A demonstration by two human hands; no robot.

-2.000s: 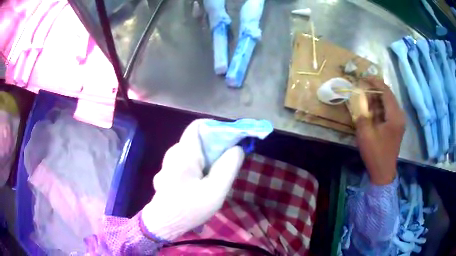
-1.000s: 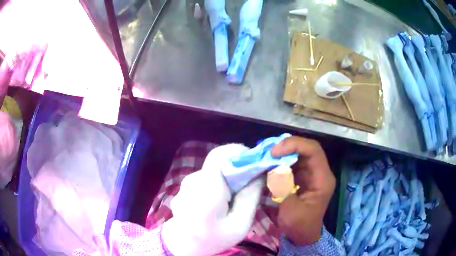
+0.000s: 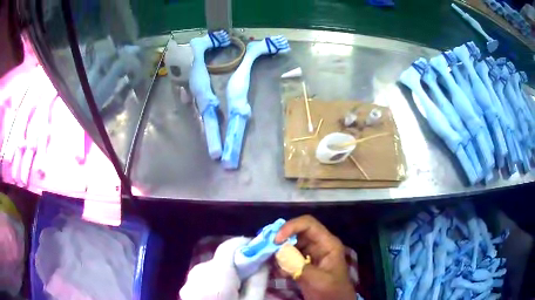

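My left hand (image 3: pixel 217 269), in a white knit glove, is closed around a light-blue figure leg (image 3: pixel 256 252) above my lap. The leg's end sticks out of the fist to the upper right. My bare right hand (image 3: pixel 320 258) touches that end with thumb and finger. A beige rounded pad (image 3: pixel 290 261) with a yellow band is also held in the right fingers. The rest of the leg is hidden in the glove.
Cardboard pad (image 3: pixel 375 167) on the metal bench bears a white cup (image 3: pixel 334 148) with a stick in it. Two legs (image 3: pixel 237 105) lie left of it, a row of legs (image 3: pixel 451 111) right. Leg bin (image 3: pixel 434 252) lower right, blue-violet tub (image 3: pixel 144 258) lower left, green belt behind.
First my right hand left the cup and came to the leg. Since then the view has tilted up, showing more bench and belt; both hands stay together at the leg, lower in the picture.
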